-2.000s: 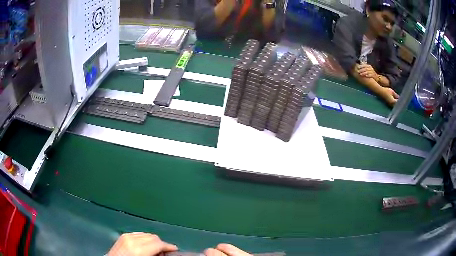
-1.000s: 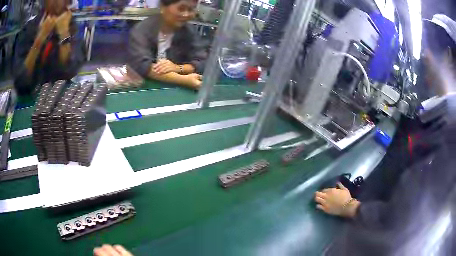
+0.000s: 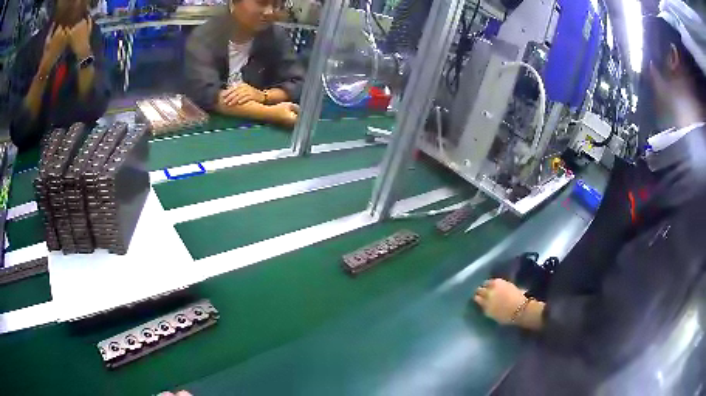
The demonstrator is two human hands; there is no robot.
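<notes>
A six-hole bar (image 3: 159,332) lies at the lower left with its row of round cups facing up, beside the white board. A sliver of fingertips, apparently my right hand (image 3: 175,393), shows at the bottom edge; the rest is cut off. My left hand is out of the picture. Stacked bars (image 3: 91,189) stand in several tall columns on the white board (image 3: 124,282). Another six-hole bar (image 3: 380,252) lies cups up in the middle, and a smaller-looking one (image 3: 454,220) lies beyond it.
A person's hand (image 3: 502,302) rests on the green ledge at the right. The right machine (image 3: 495,116) and an aluminium post (image 3: 414,108) stand behind the bars. A blue rectangle (image 3: 185,170) marks a white strip. Two people sit opposite. Clear-bagged parts (image 3: 172,114) lie at the far edge.
The view has swung right. A six-hole bar now lies in front of the white board, where none lay two seconds ago. The visible hand has dropped almost out of the picture.
</notes>
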